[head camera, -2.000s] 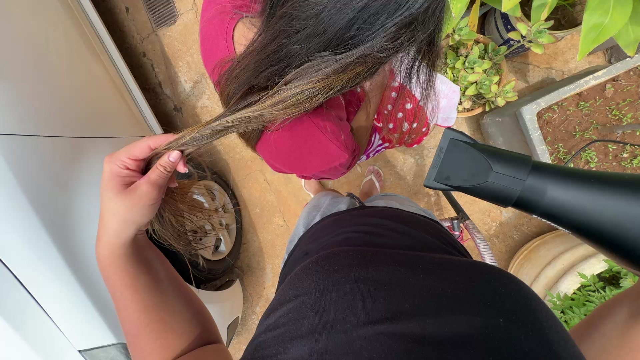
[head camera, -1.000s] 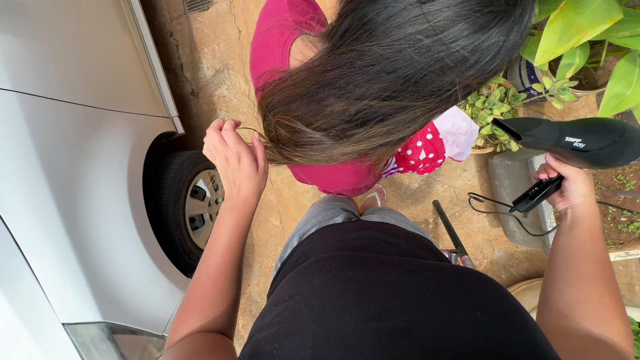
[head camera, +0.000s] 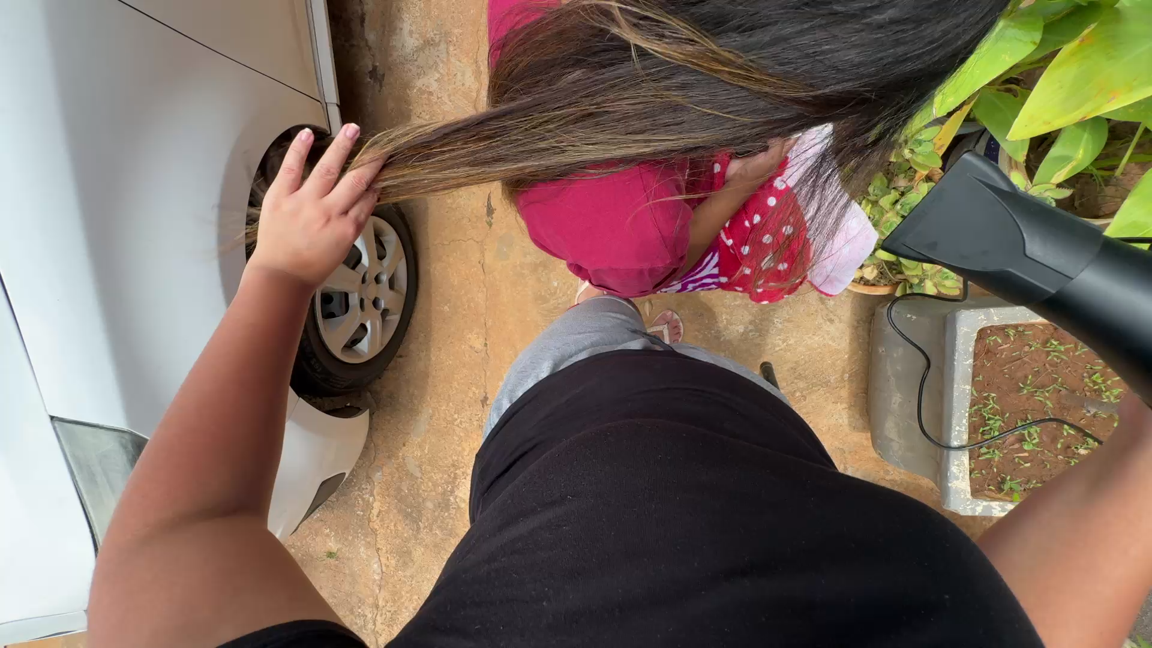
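My left hand (head camera: 313, 216) holds the lighter ends of a long strand of dark hair (head camera: 540, 126), drawn out to the left from the head of a person in a crimson top (head camera: 612, 225). Its fingers are partly spread, and wispy tips show past the hand. At the right, a black hair dryer (head camera: 1035, 238) points its flat nozzle left, toward the loose hair. My right hand (head camera: 1132, 418) is mostly cut off at the right edge, under the dryer; its fingers and the dryer's handle do not show.
A white car (head camera: 135, 225) with its front wheel (head camera: 364, 292) stands close on the left. Leafy plants (head camera: 1071, 90) grow at the upper right. Below them a concrete planter (head camera: 958, 414) holds soil, with a black cord (head camera: 927, 387) across it. The person has a red polka-dot cloth (head camera: 774, 243).
The strand is now drawn out left in my left hand; a second ago it hung closer to the head. The dryer has come nearer the camera, its nozzle larger and lower.
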